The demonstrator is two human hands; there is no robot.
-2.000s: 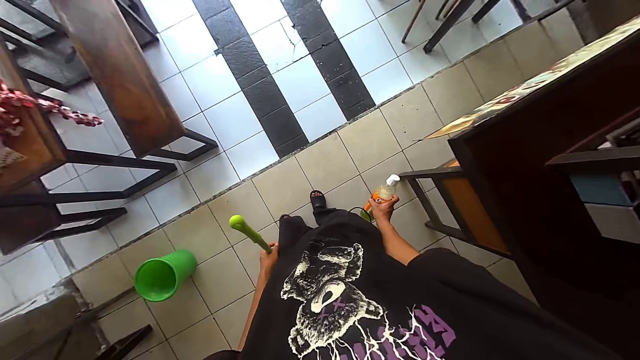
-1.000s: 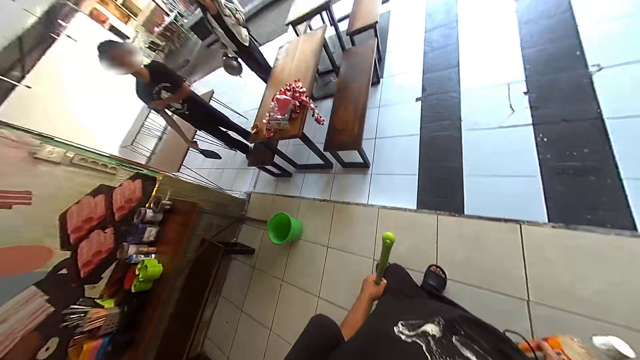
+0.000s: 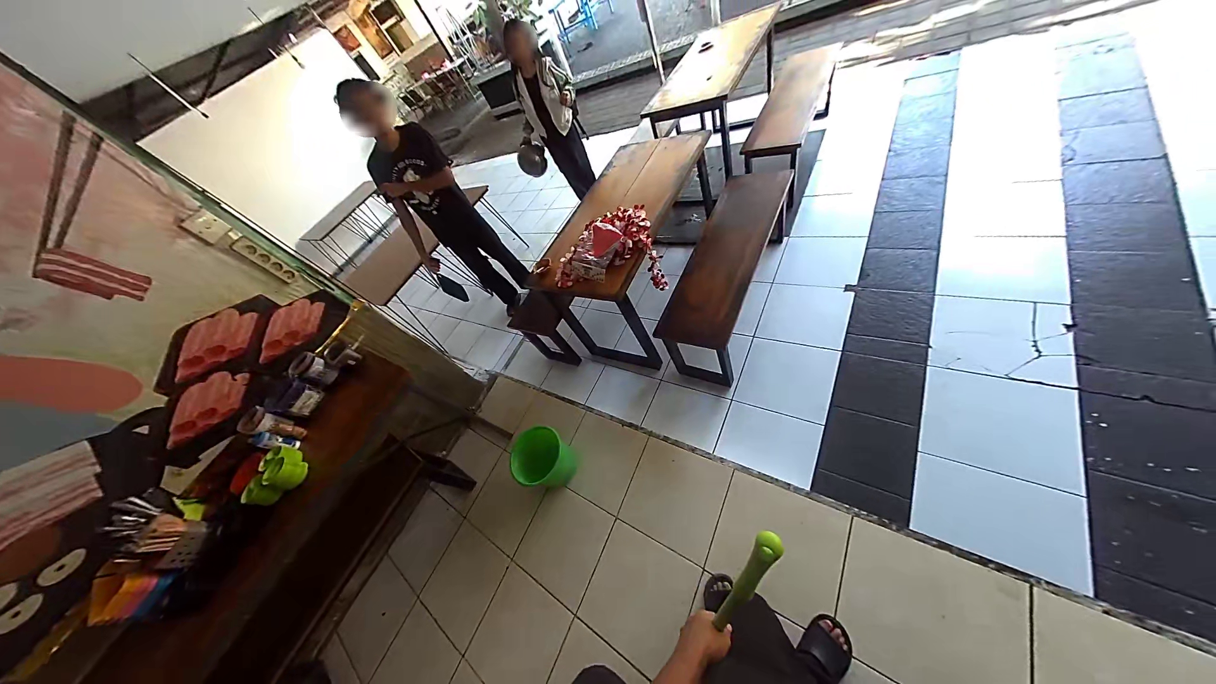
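Observation:
At the bottom of the view, my left hand (image 3: 706, 638) is closed around a green handle (image 3: 750, 577), whose rounded end points up and away from me. What the handle belongs to is hidden. Beyond and to the left of that hand, a green plastic bucket (image 3: 542, 457) stands on the beige tiles. My feet in black sandals (image 3: 825, 648) are just right of the handle. My right hand is outside the view.
Wooden tables (image 3: 622, 204) and benches (image 3: 730, 256) stand ahead, one table bearing a red and white garland (image 3: 613, 245). Two people (image 3: 432, 185) stand beyond at the left. A wooden counter (image 3: 313, 456) with green cups (image 3: 275, 474) and cutlery (image 3: 142, 524) runs along the painted wall.
The view has swung left and up, bringing in the wall counter and the people. My right hand, seen earlier holding a bottle, has left the view. My left hand still grips the handle.

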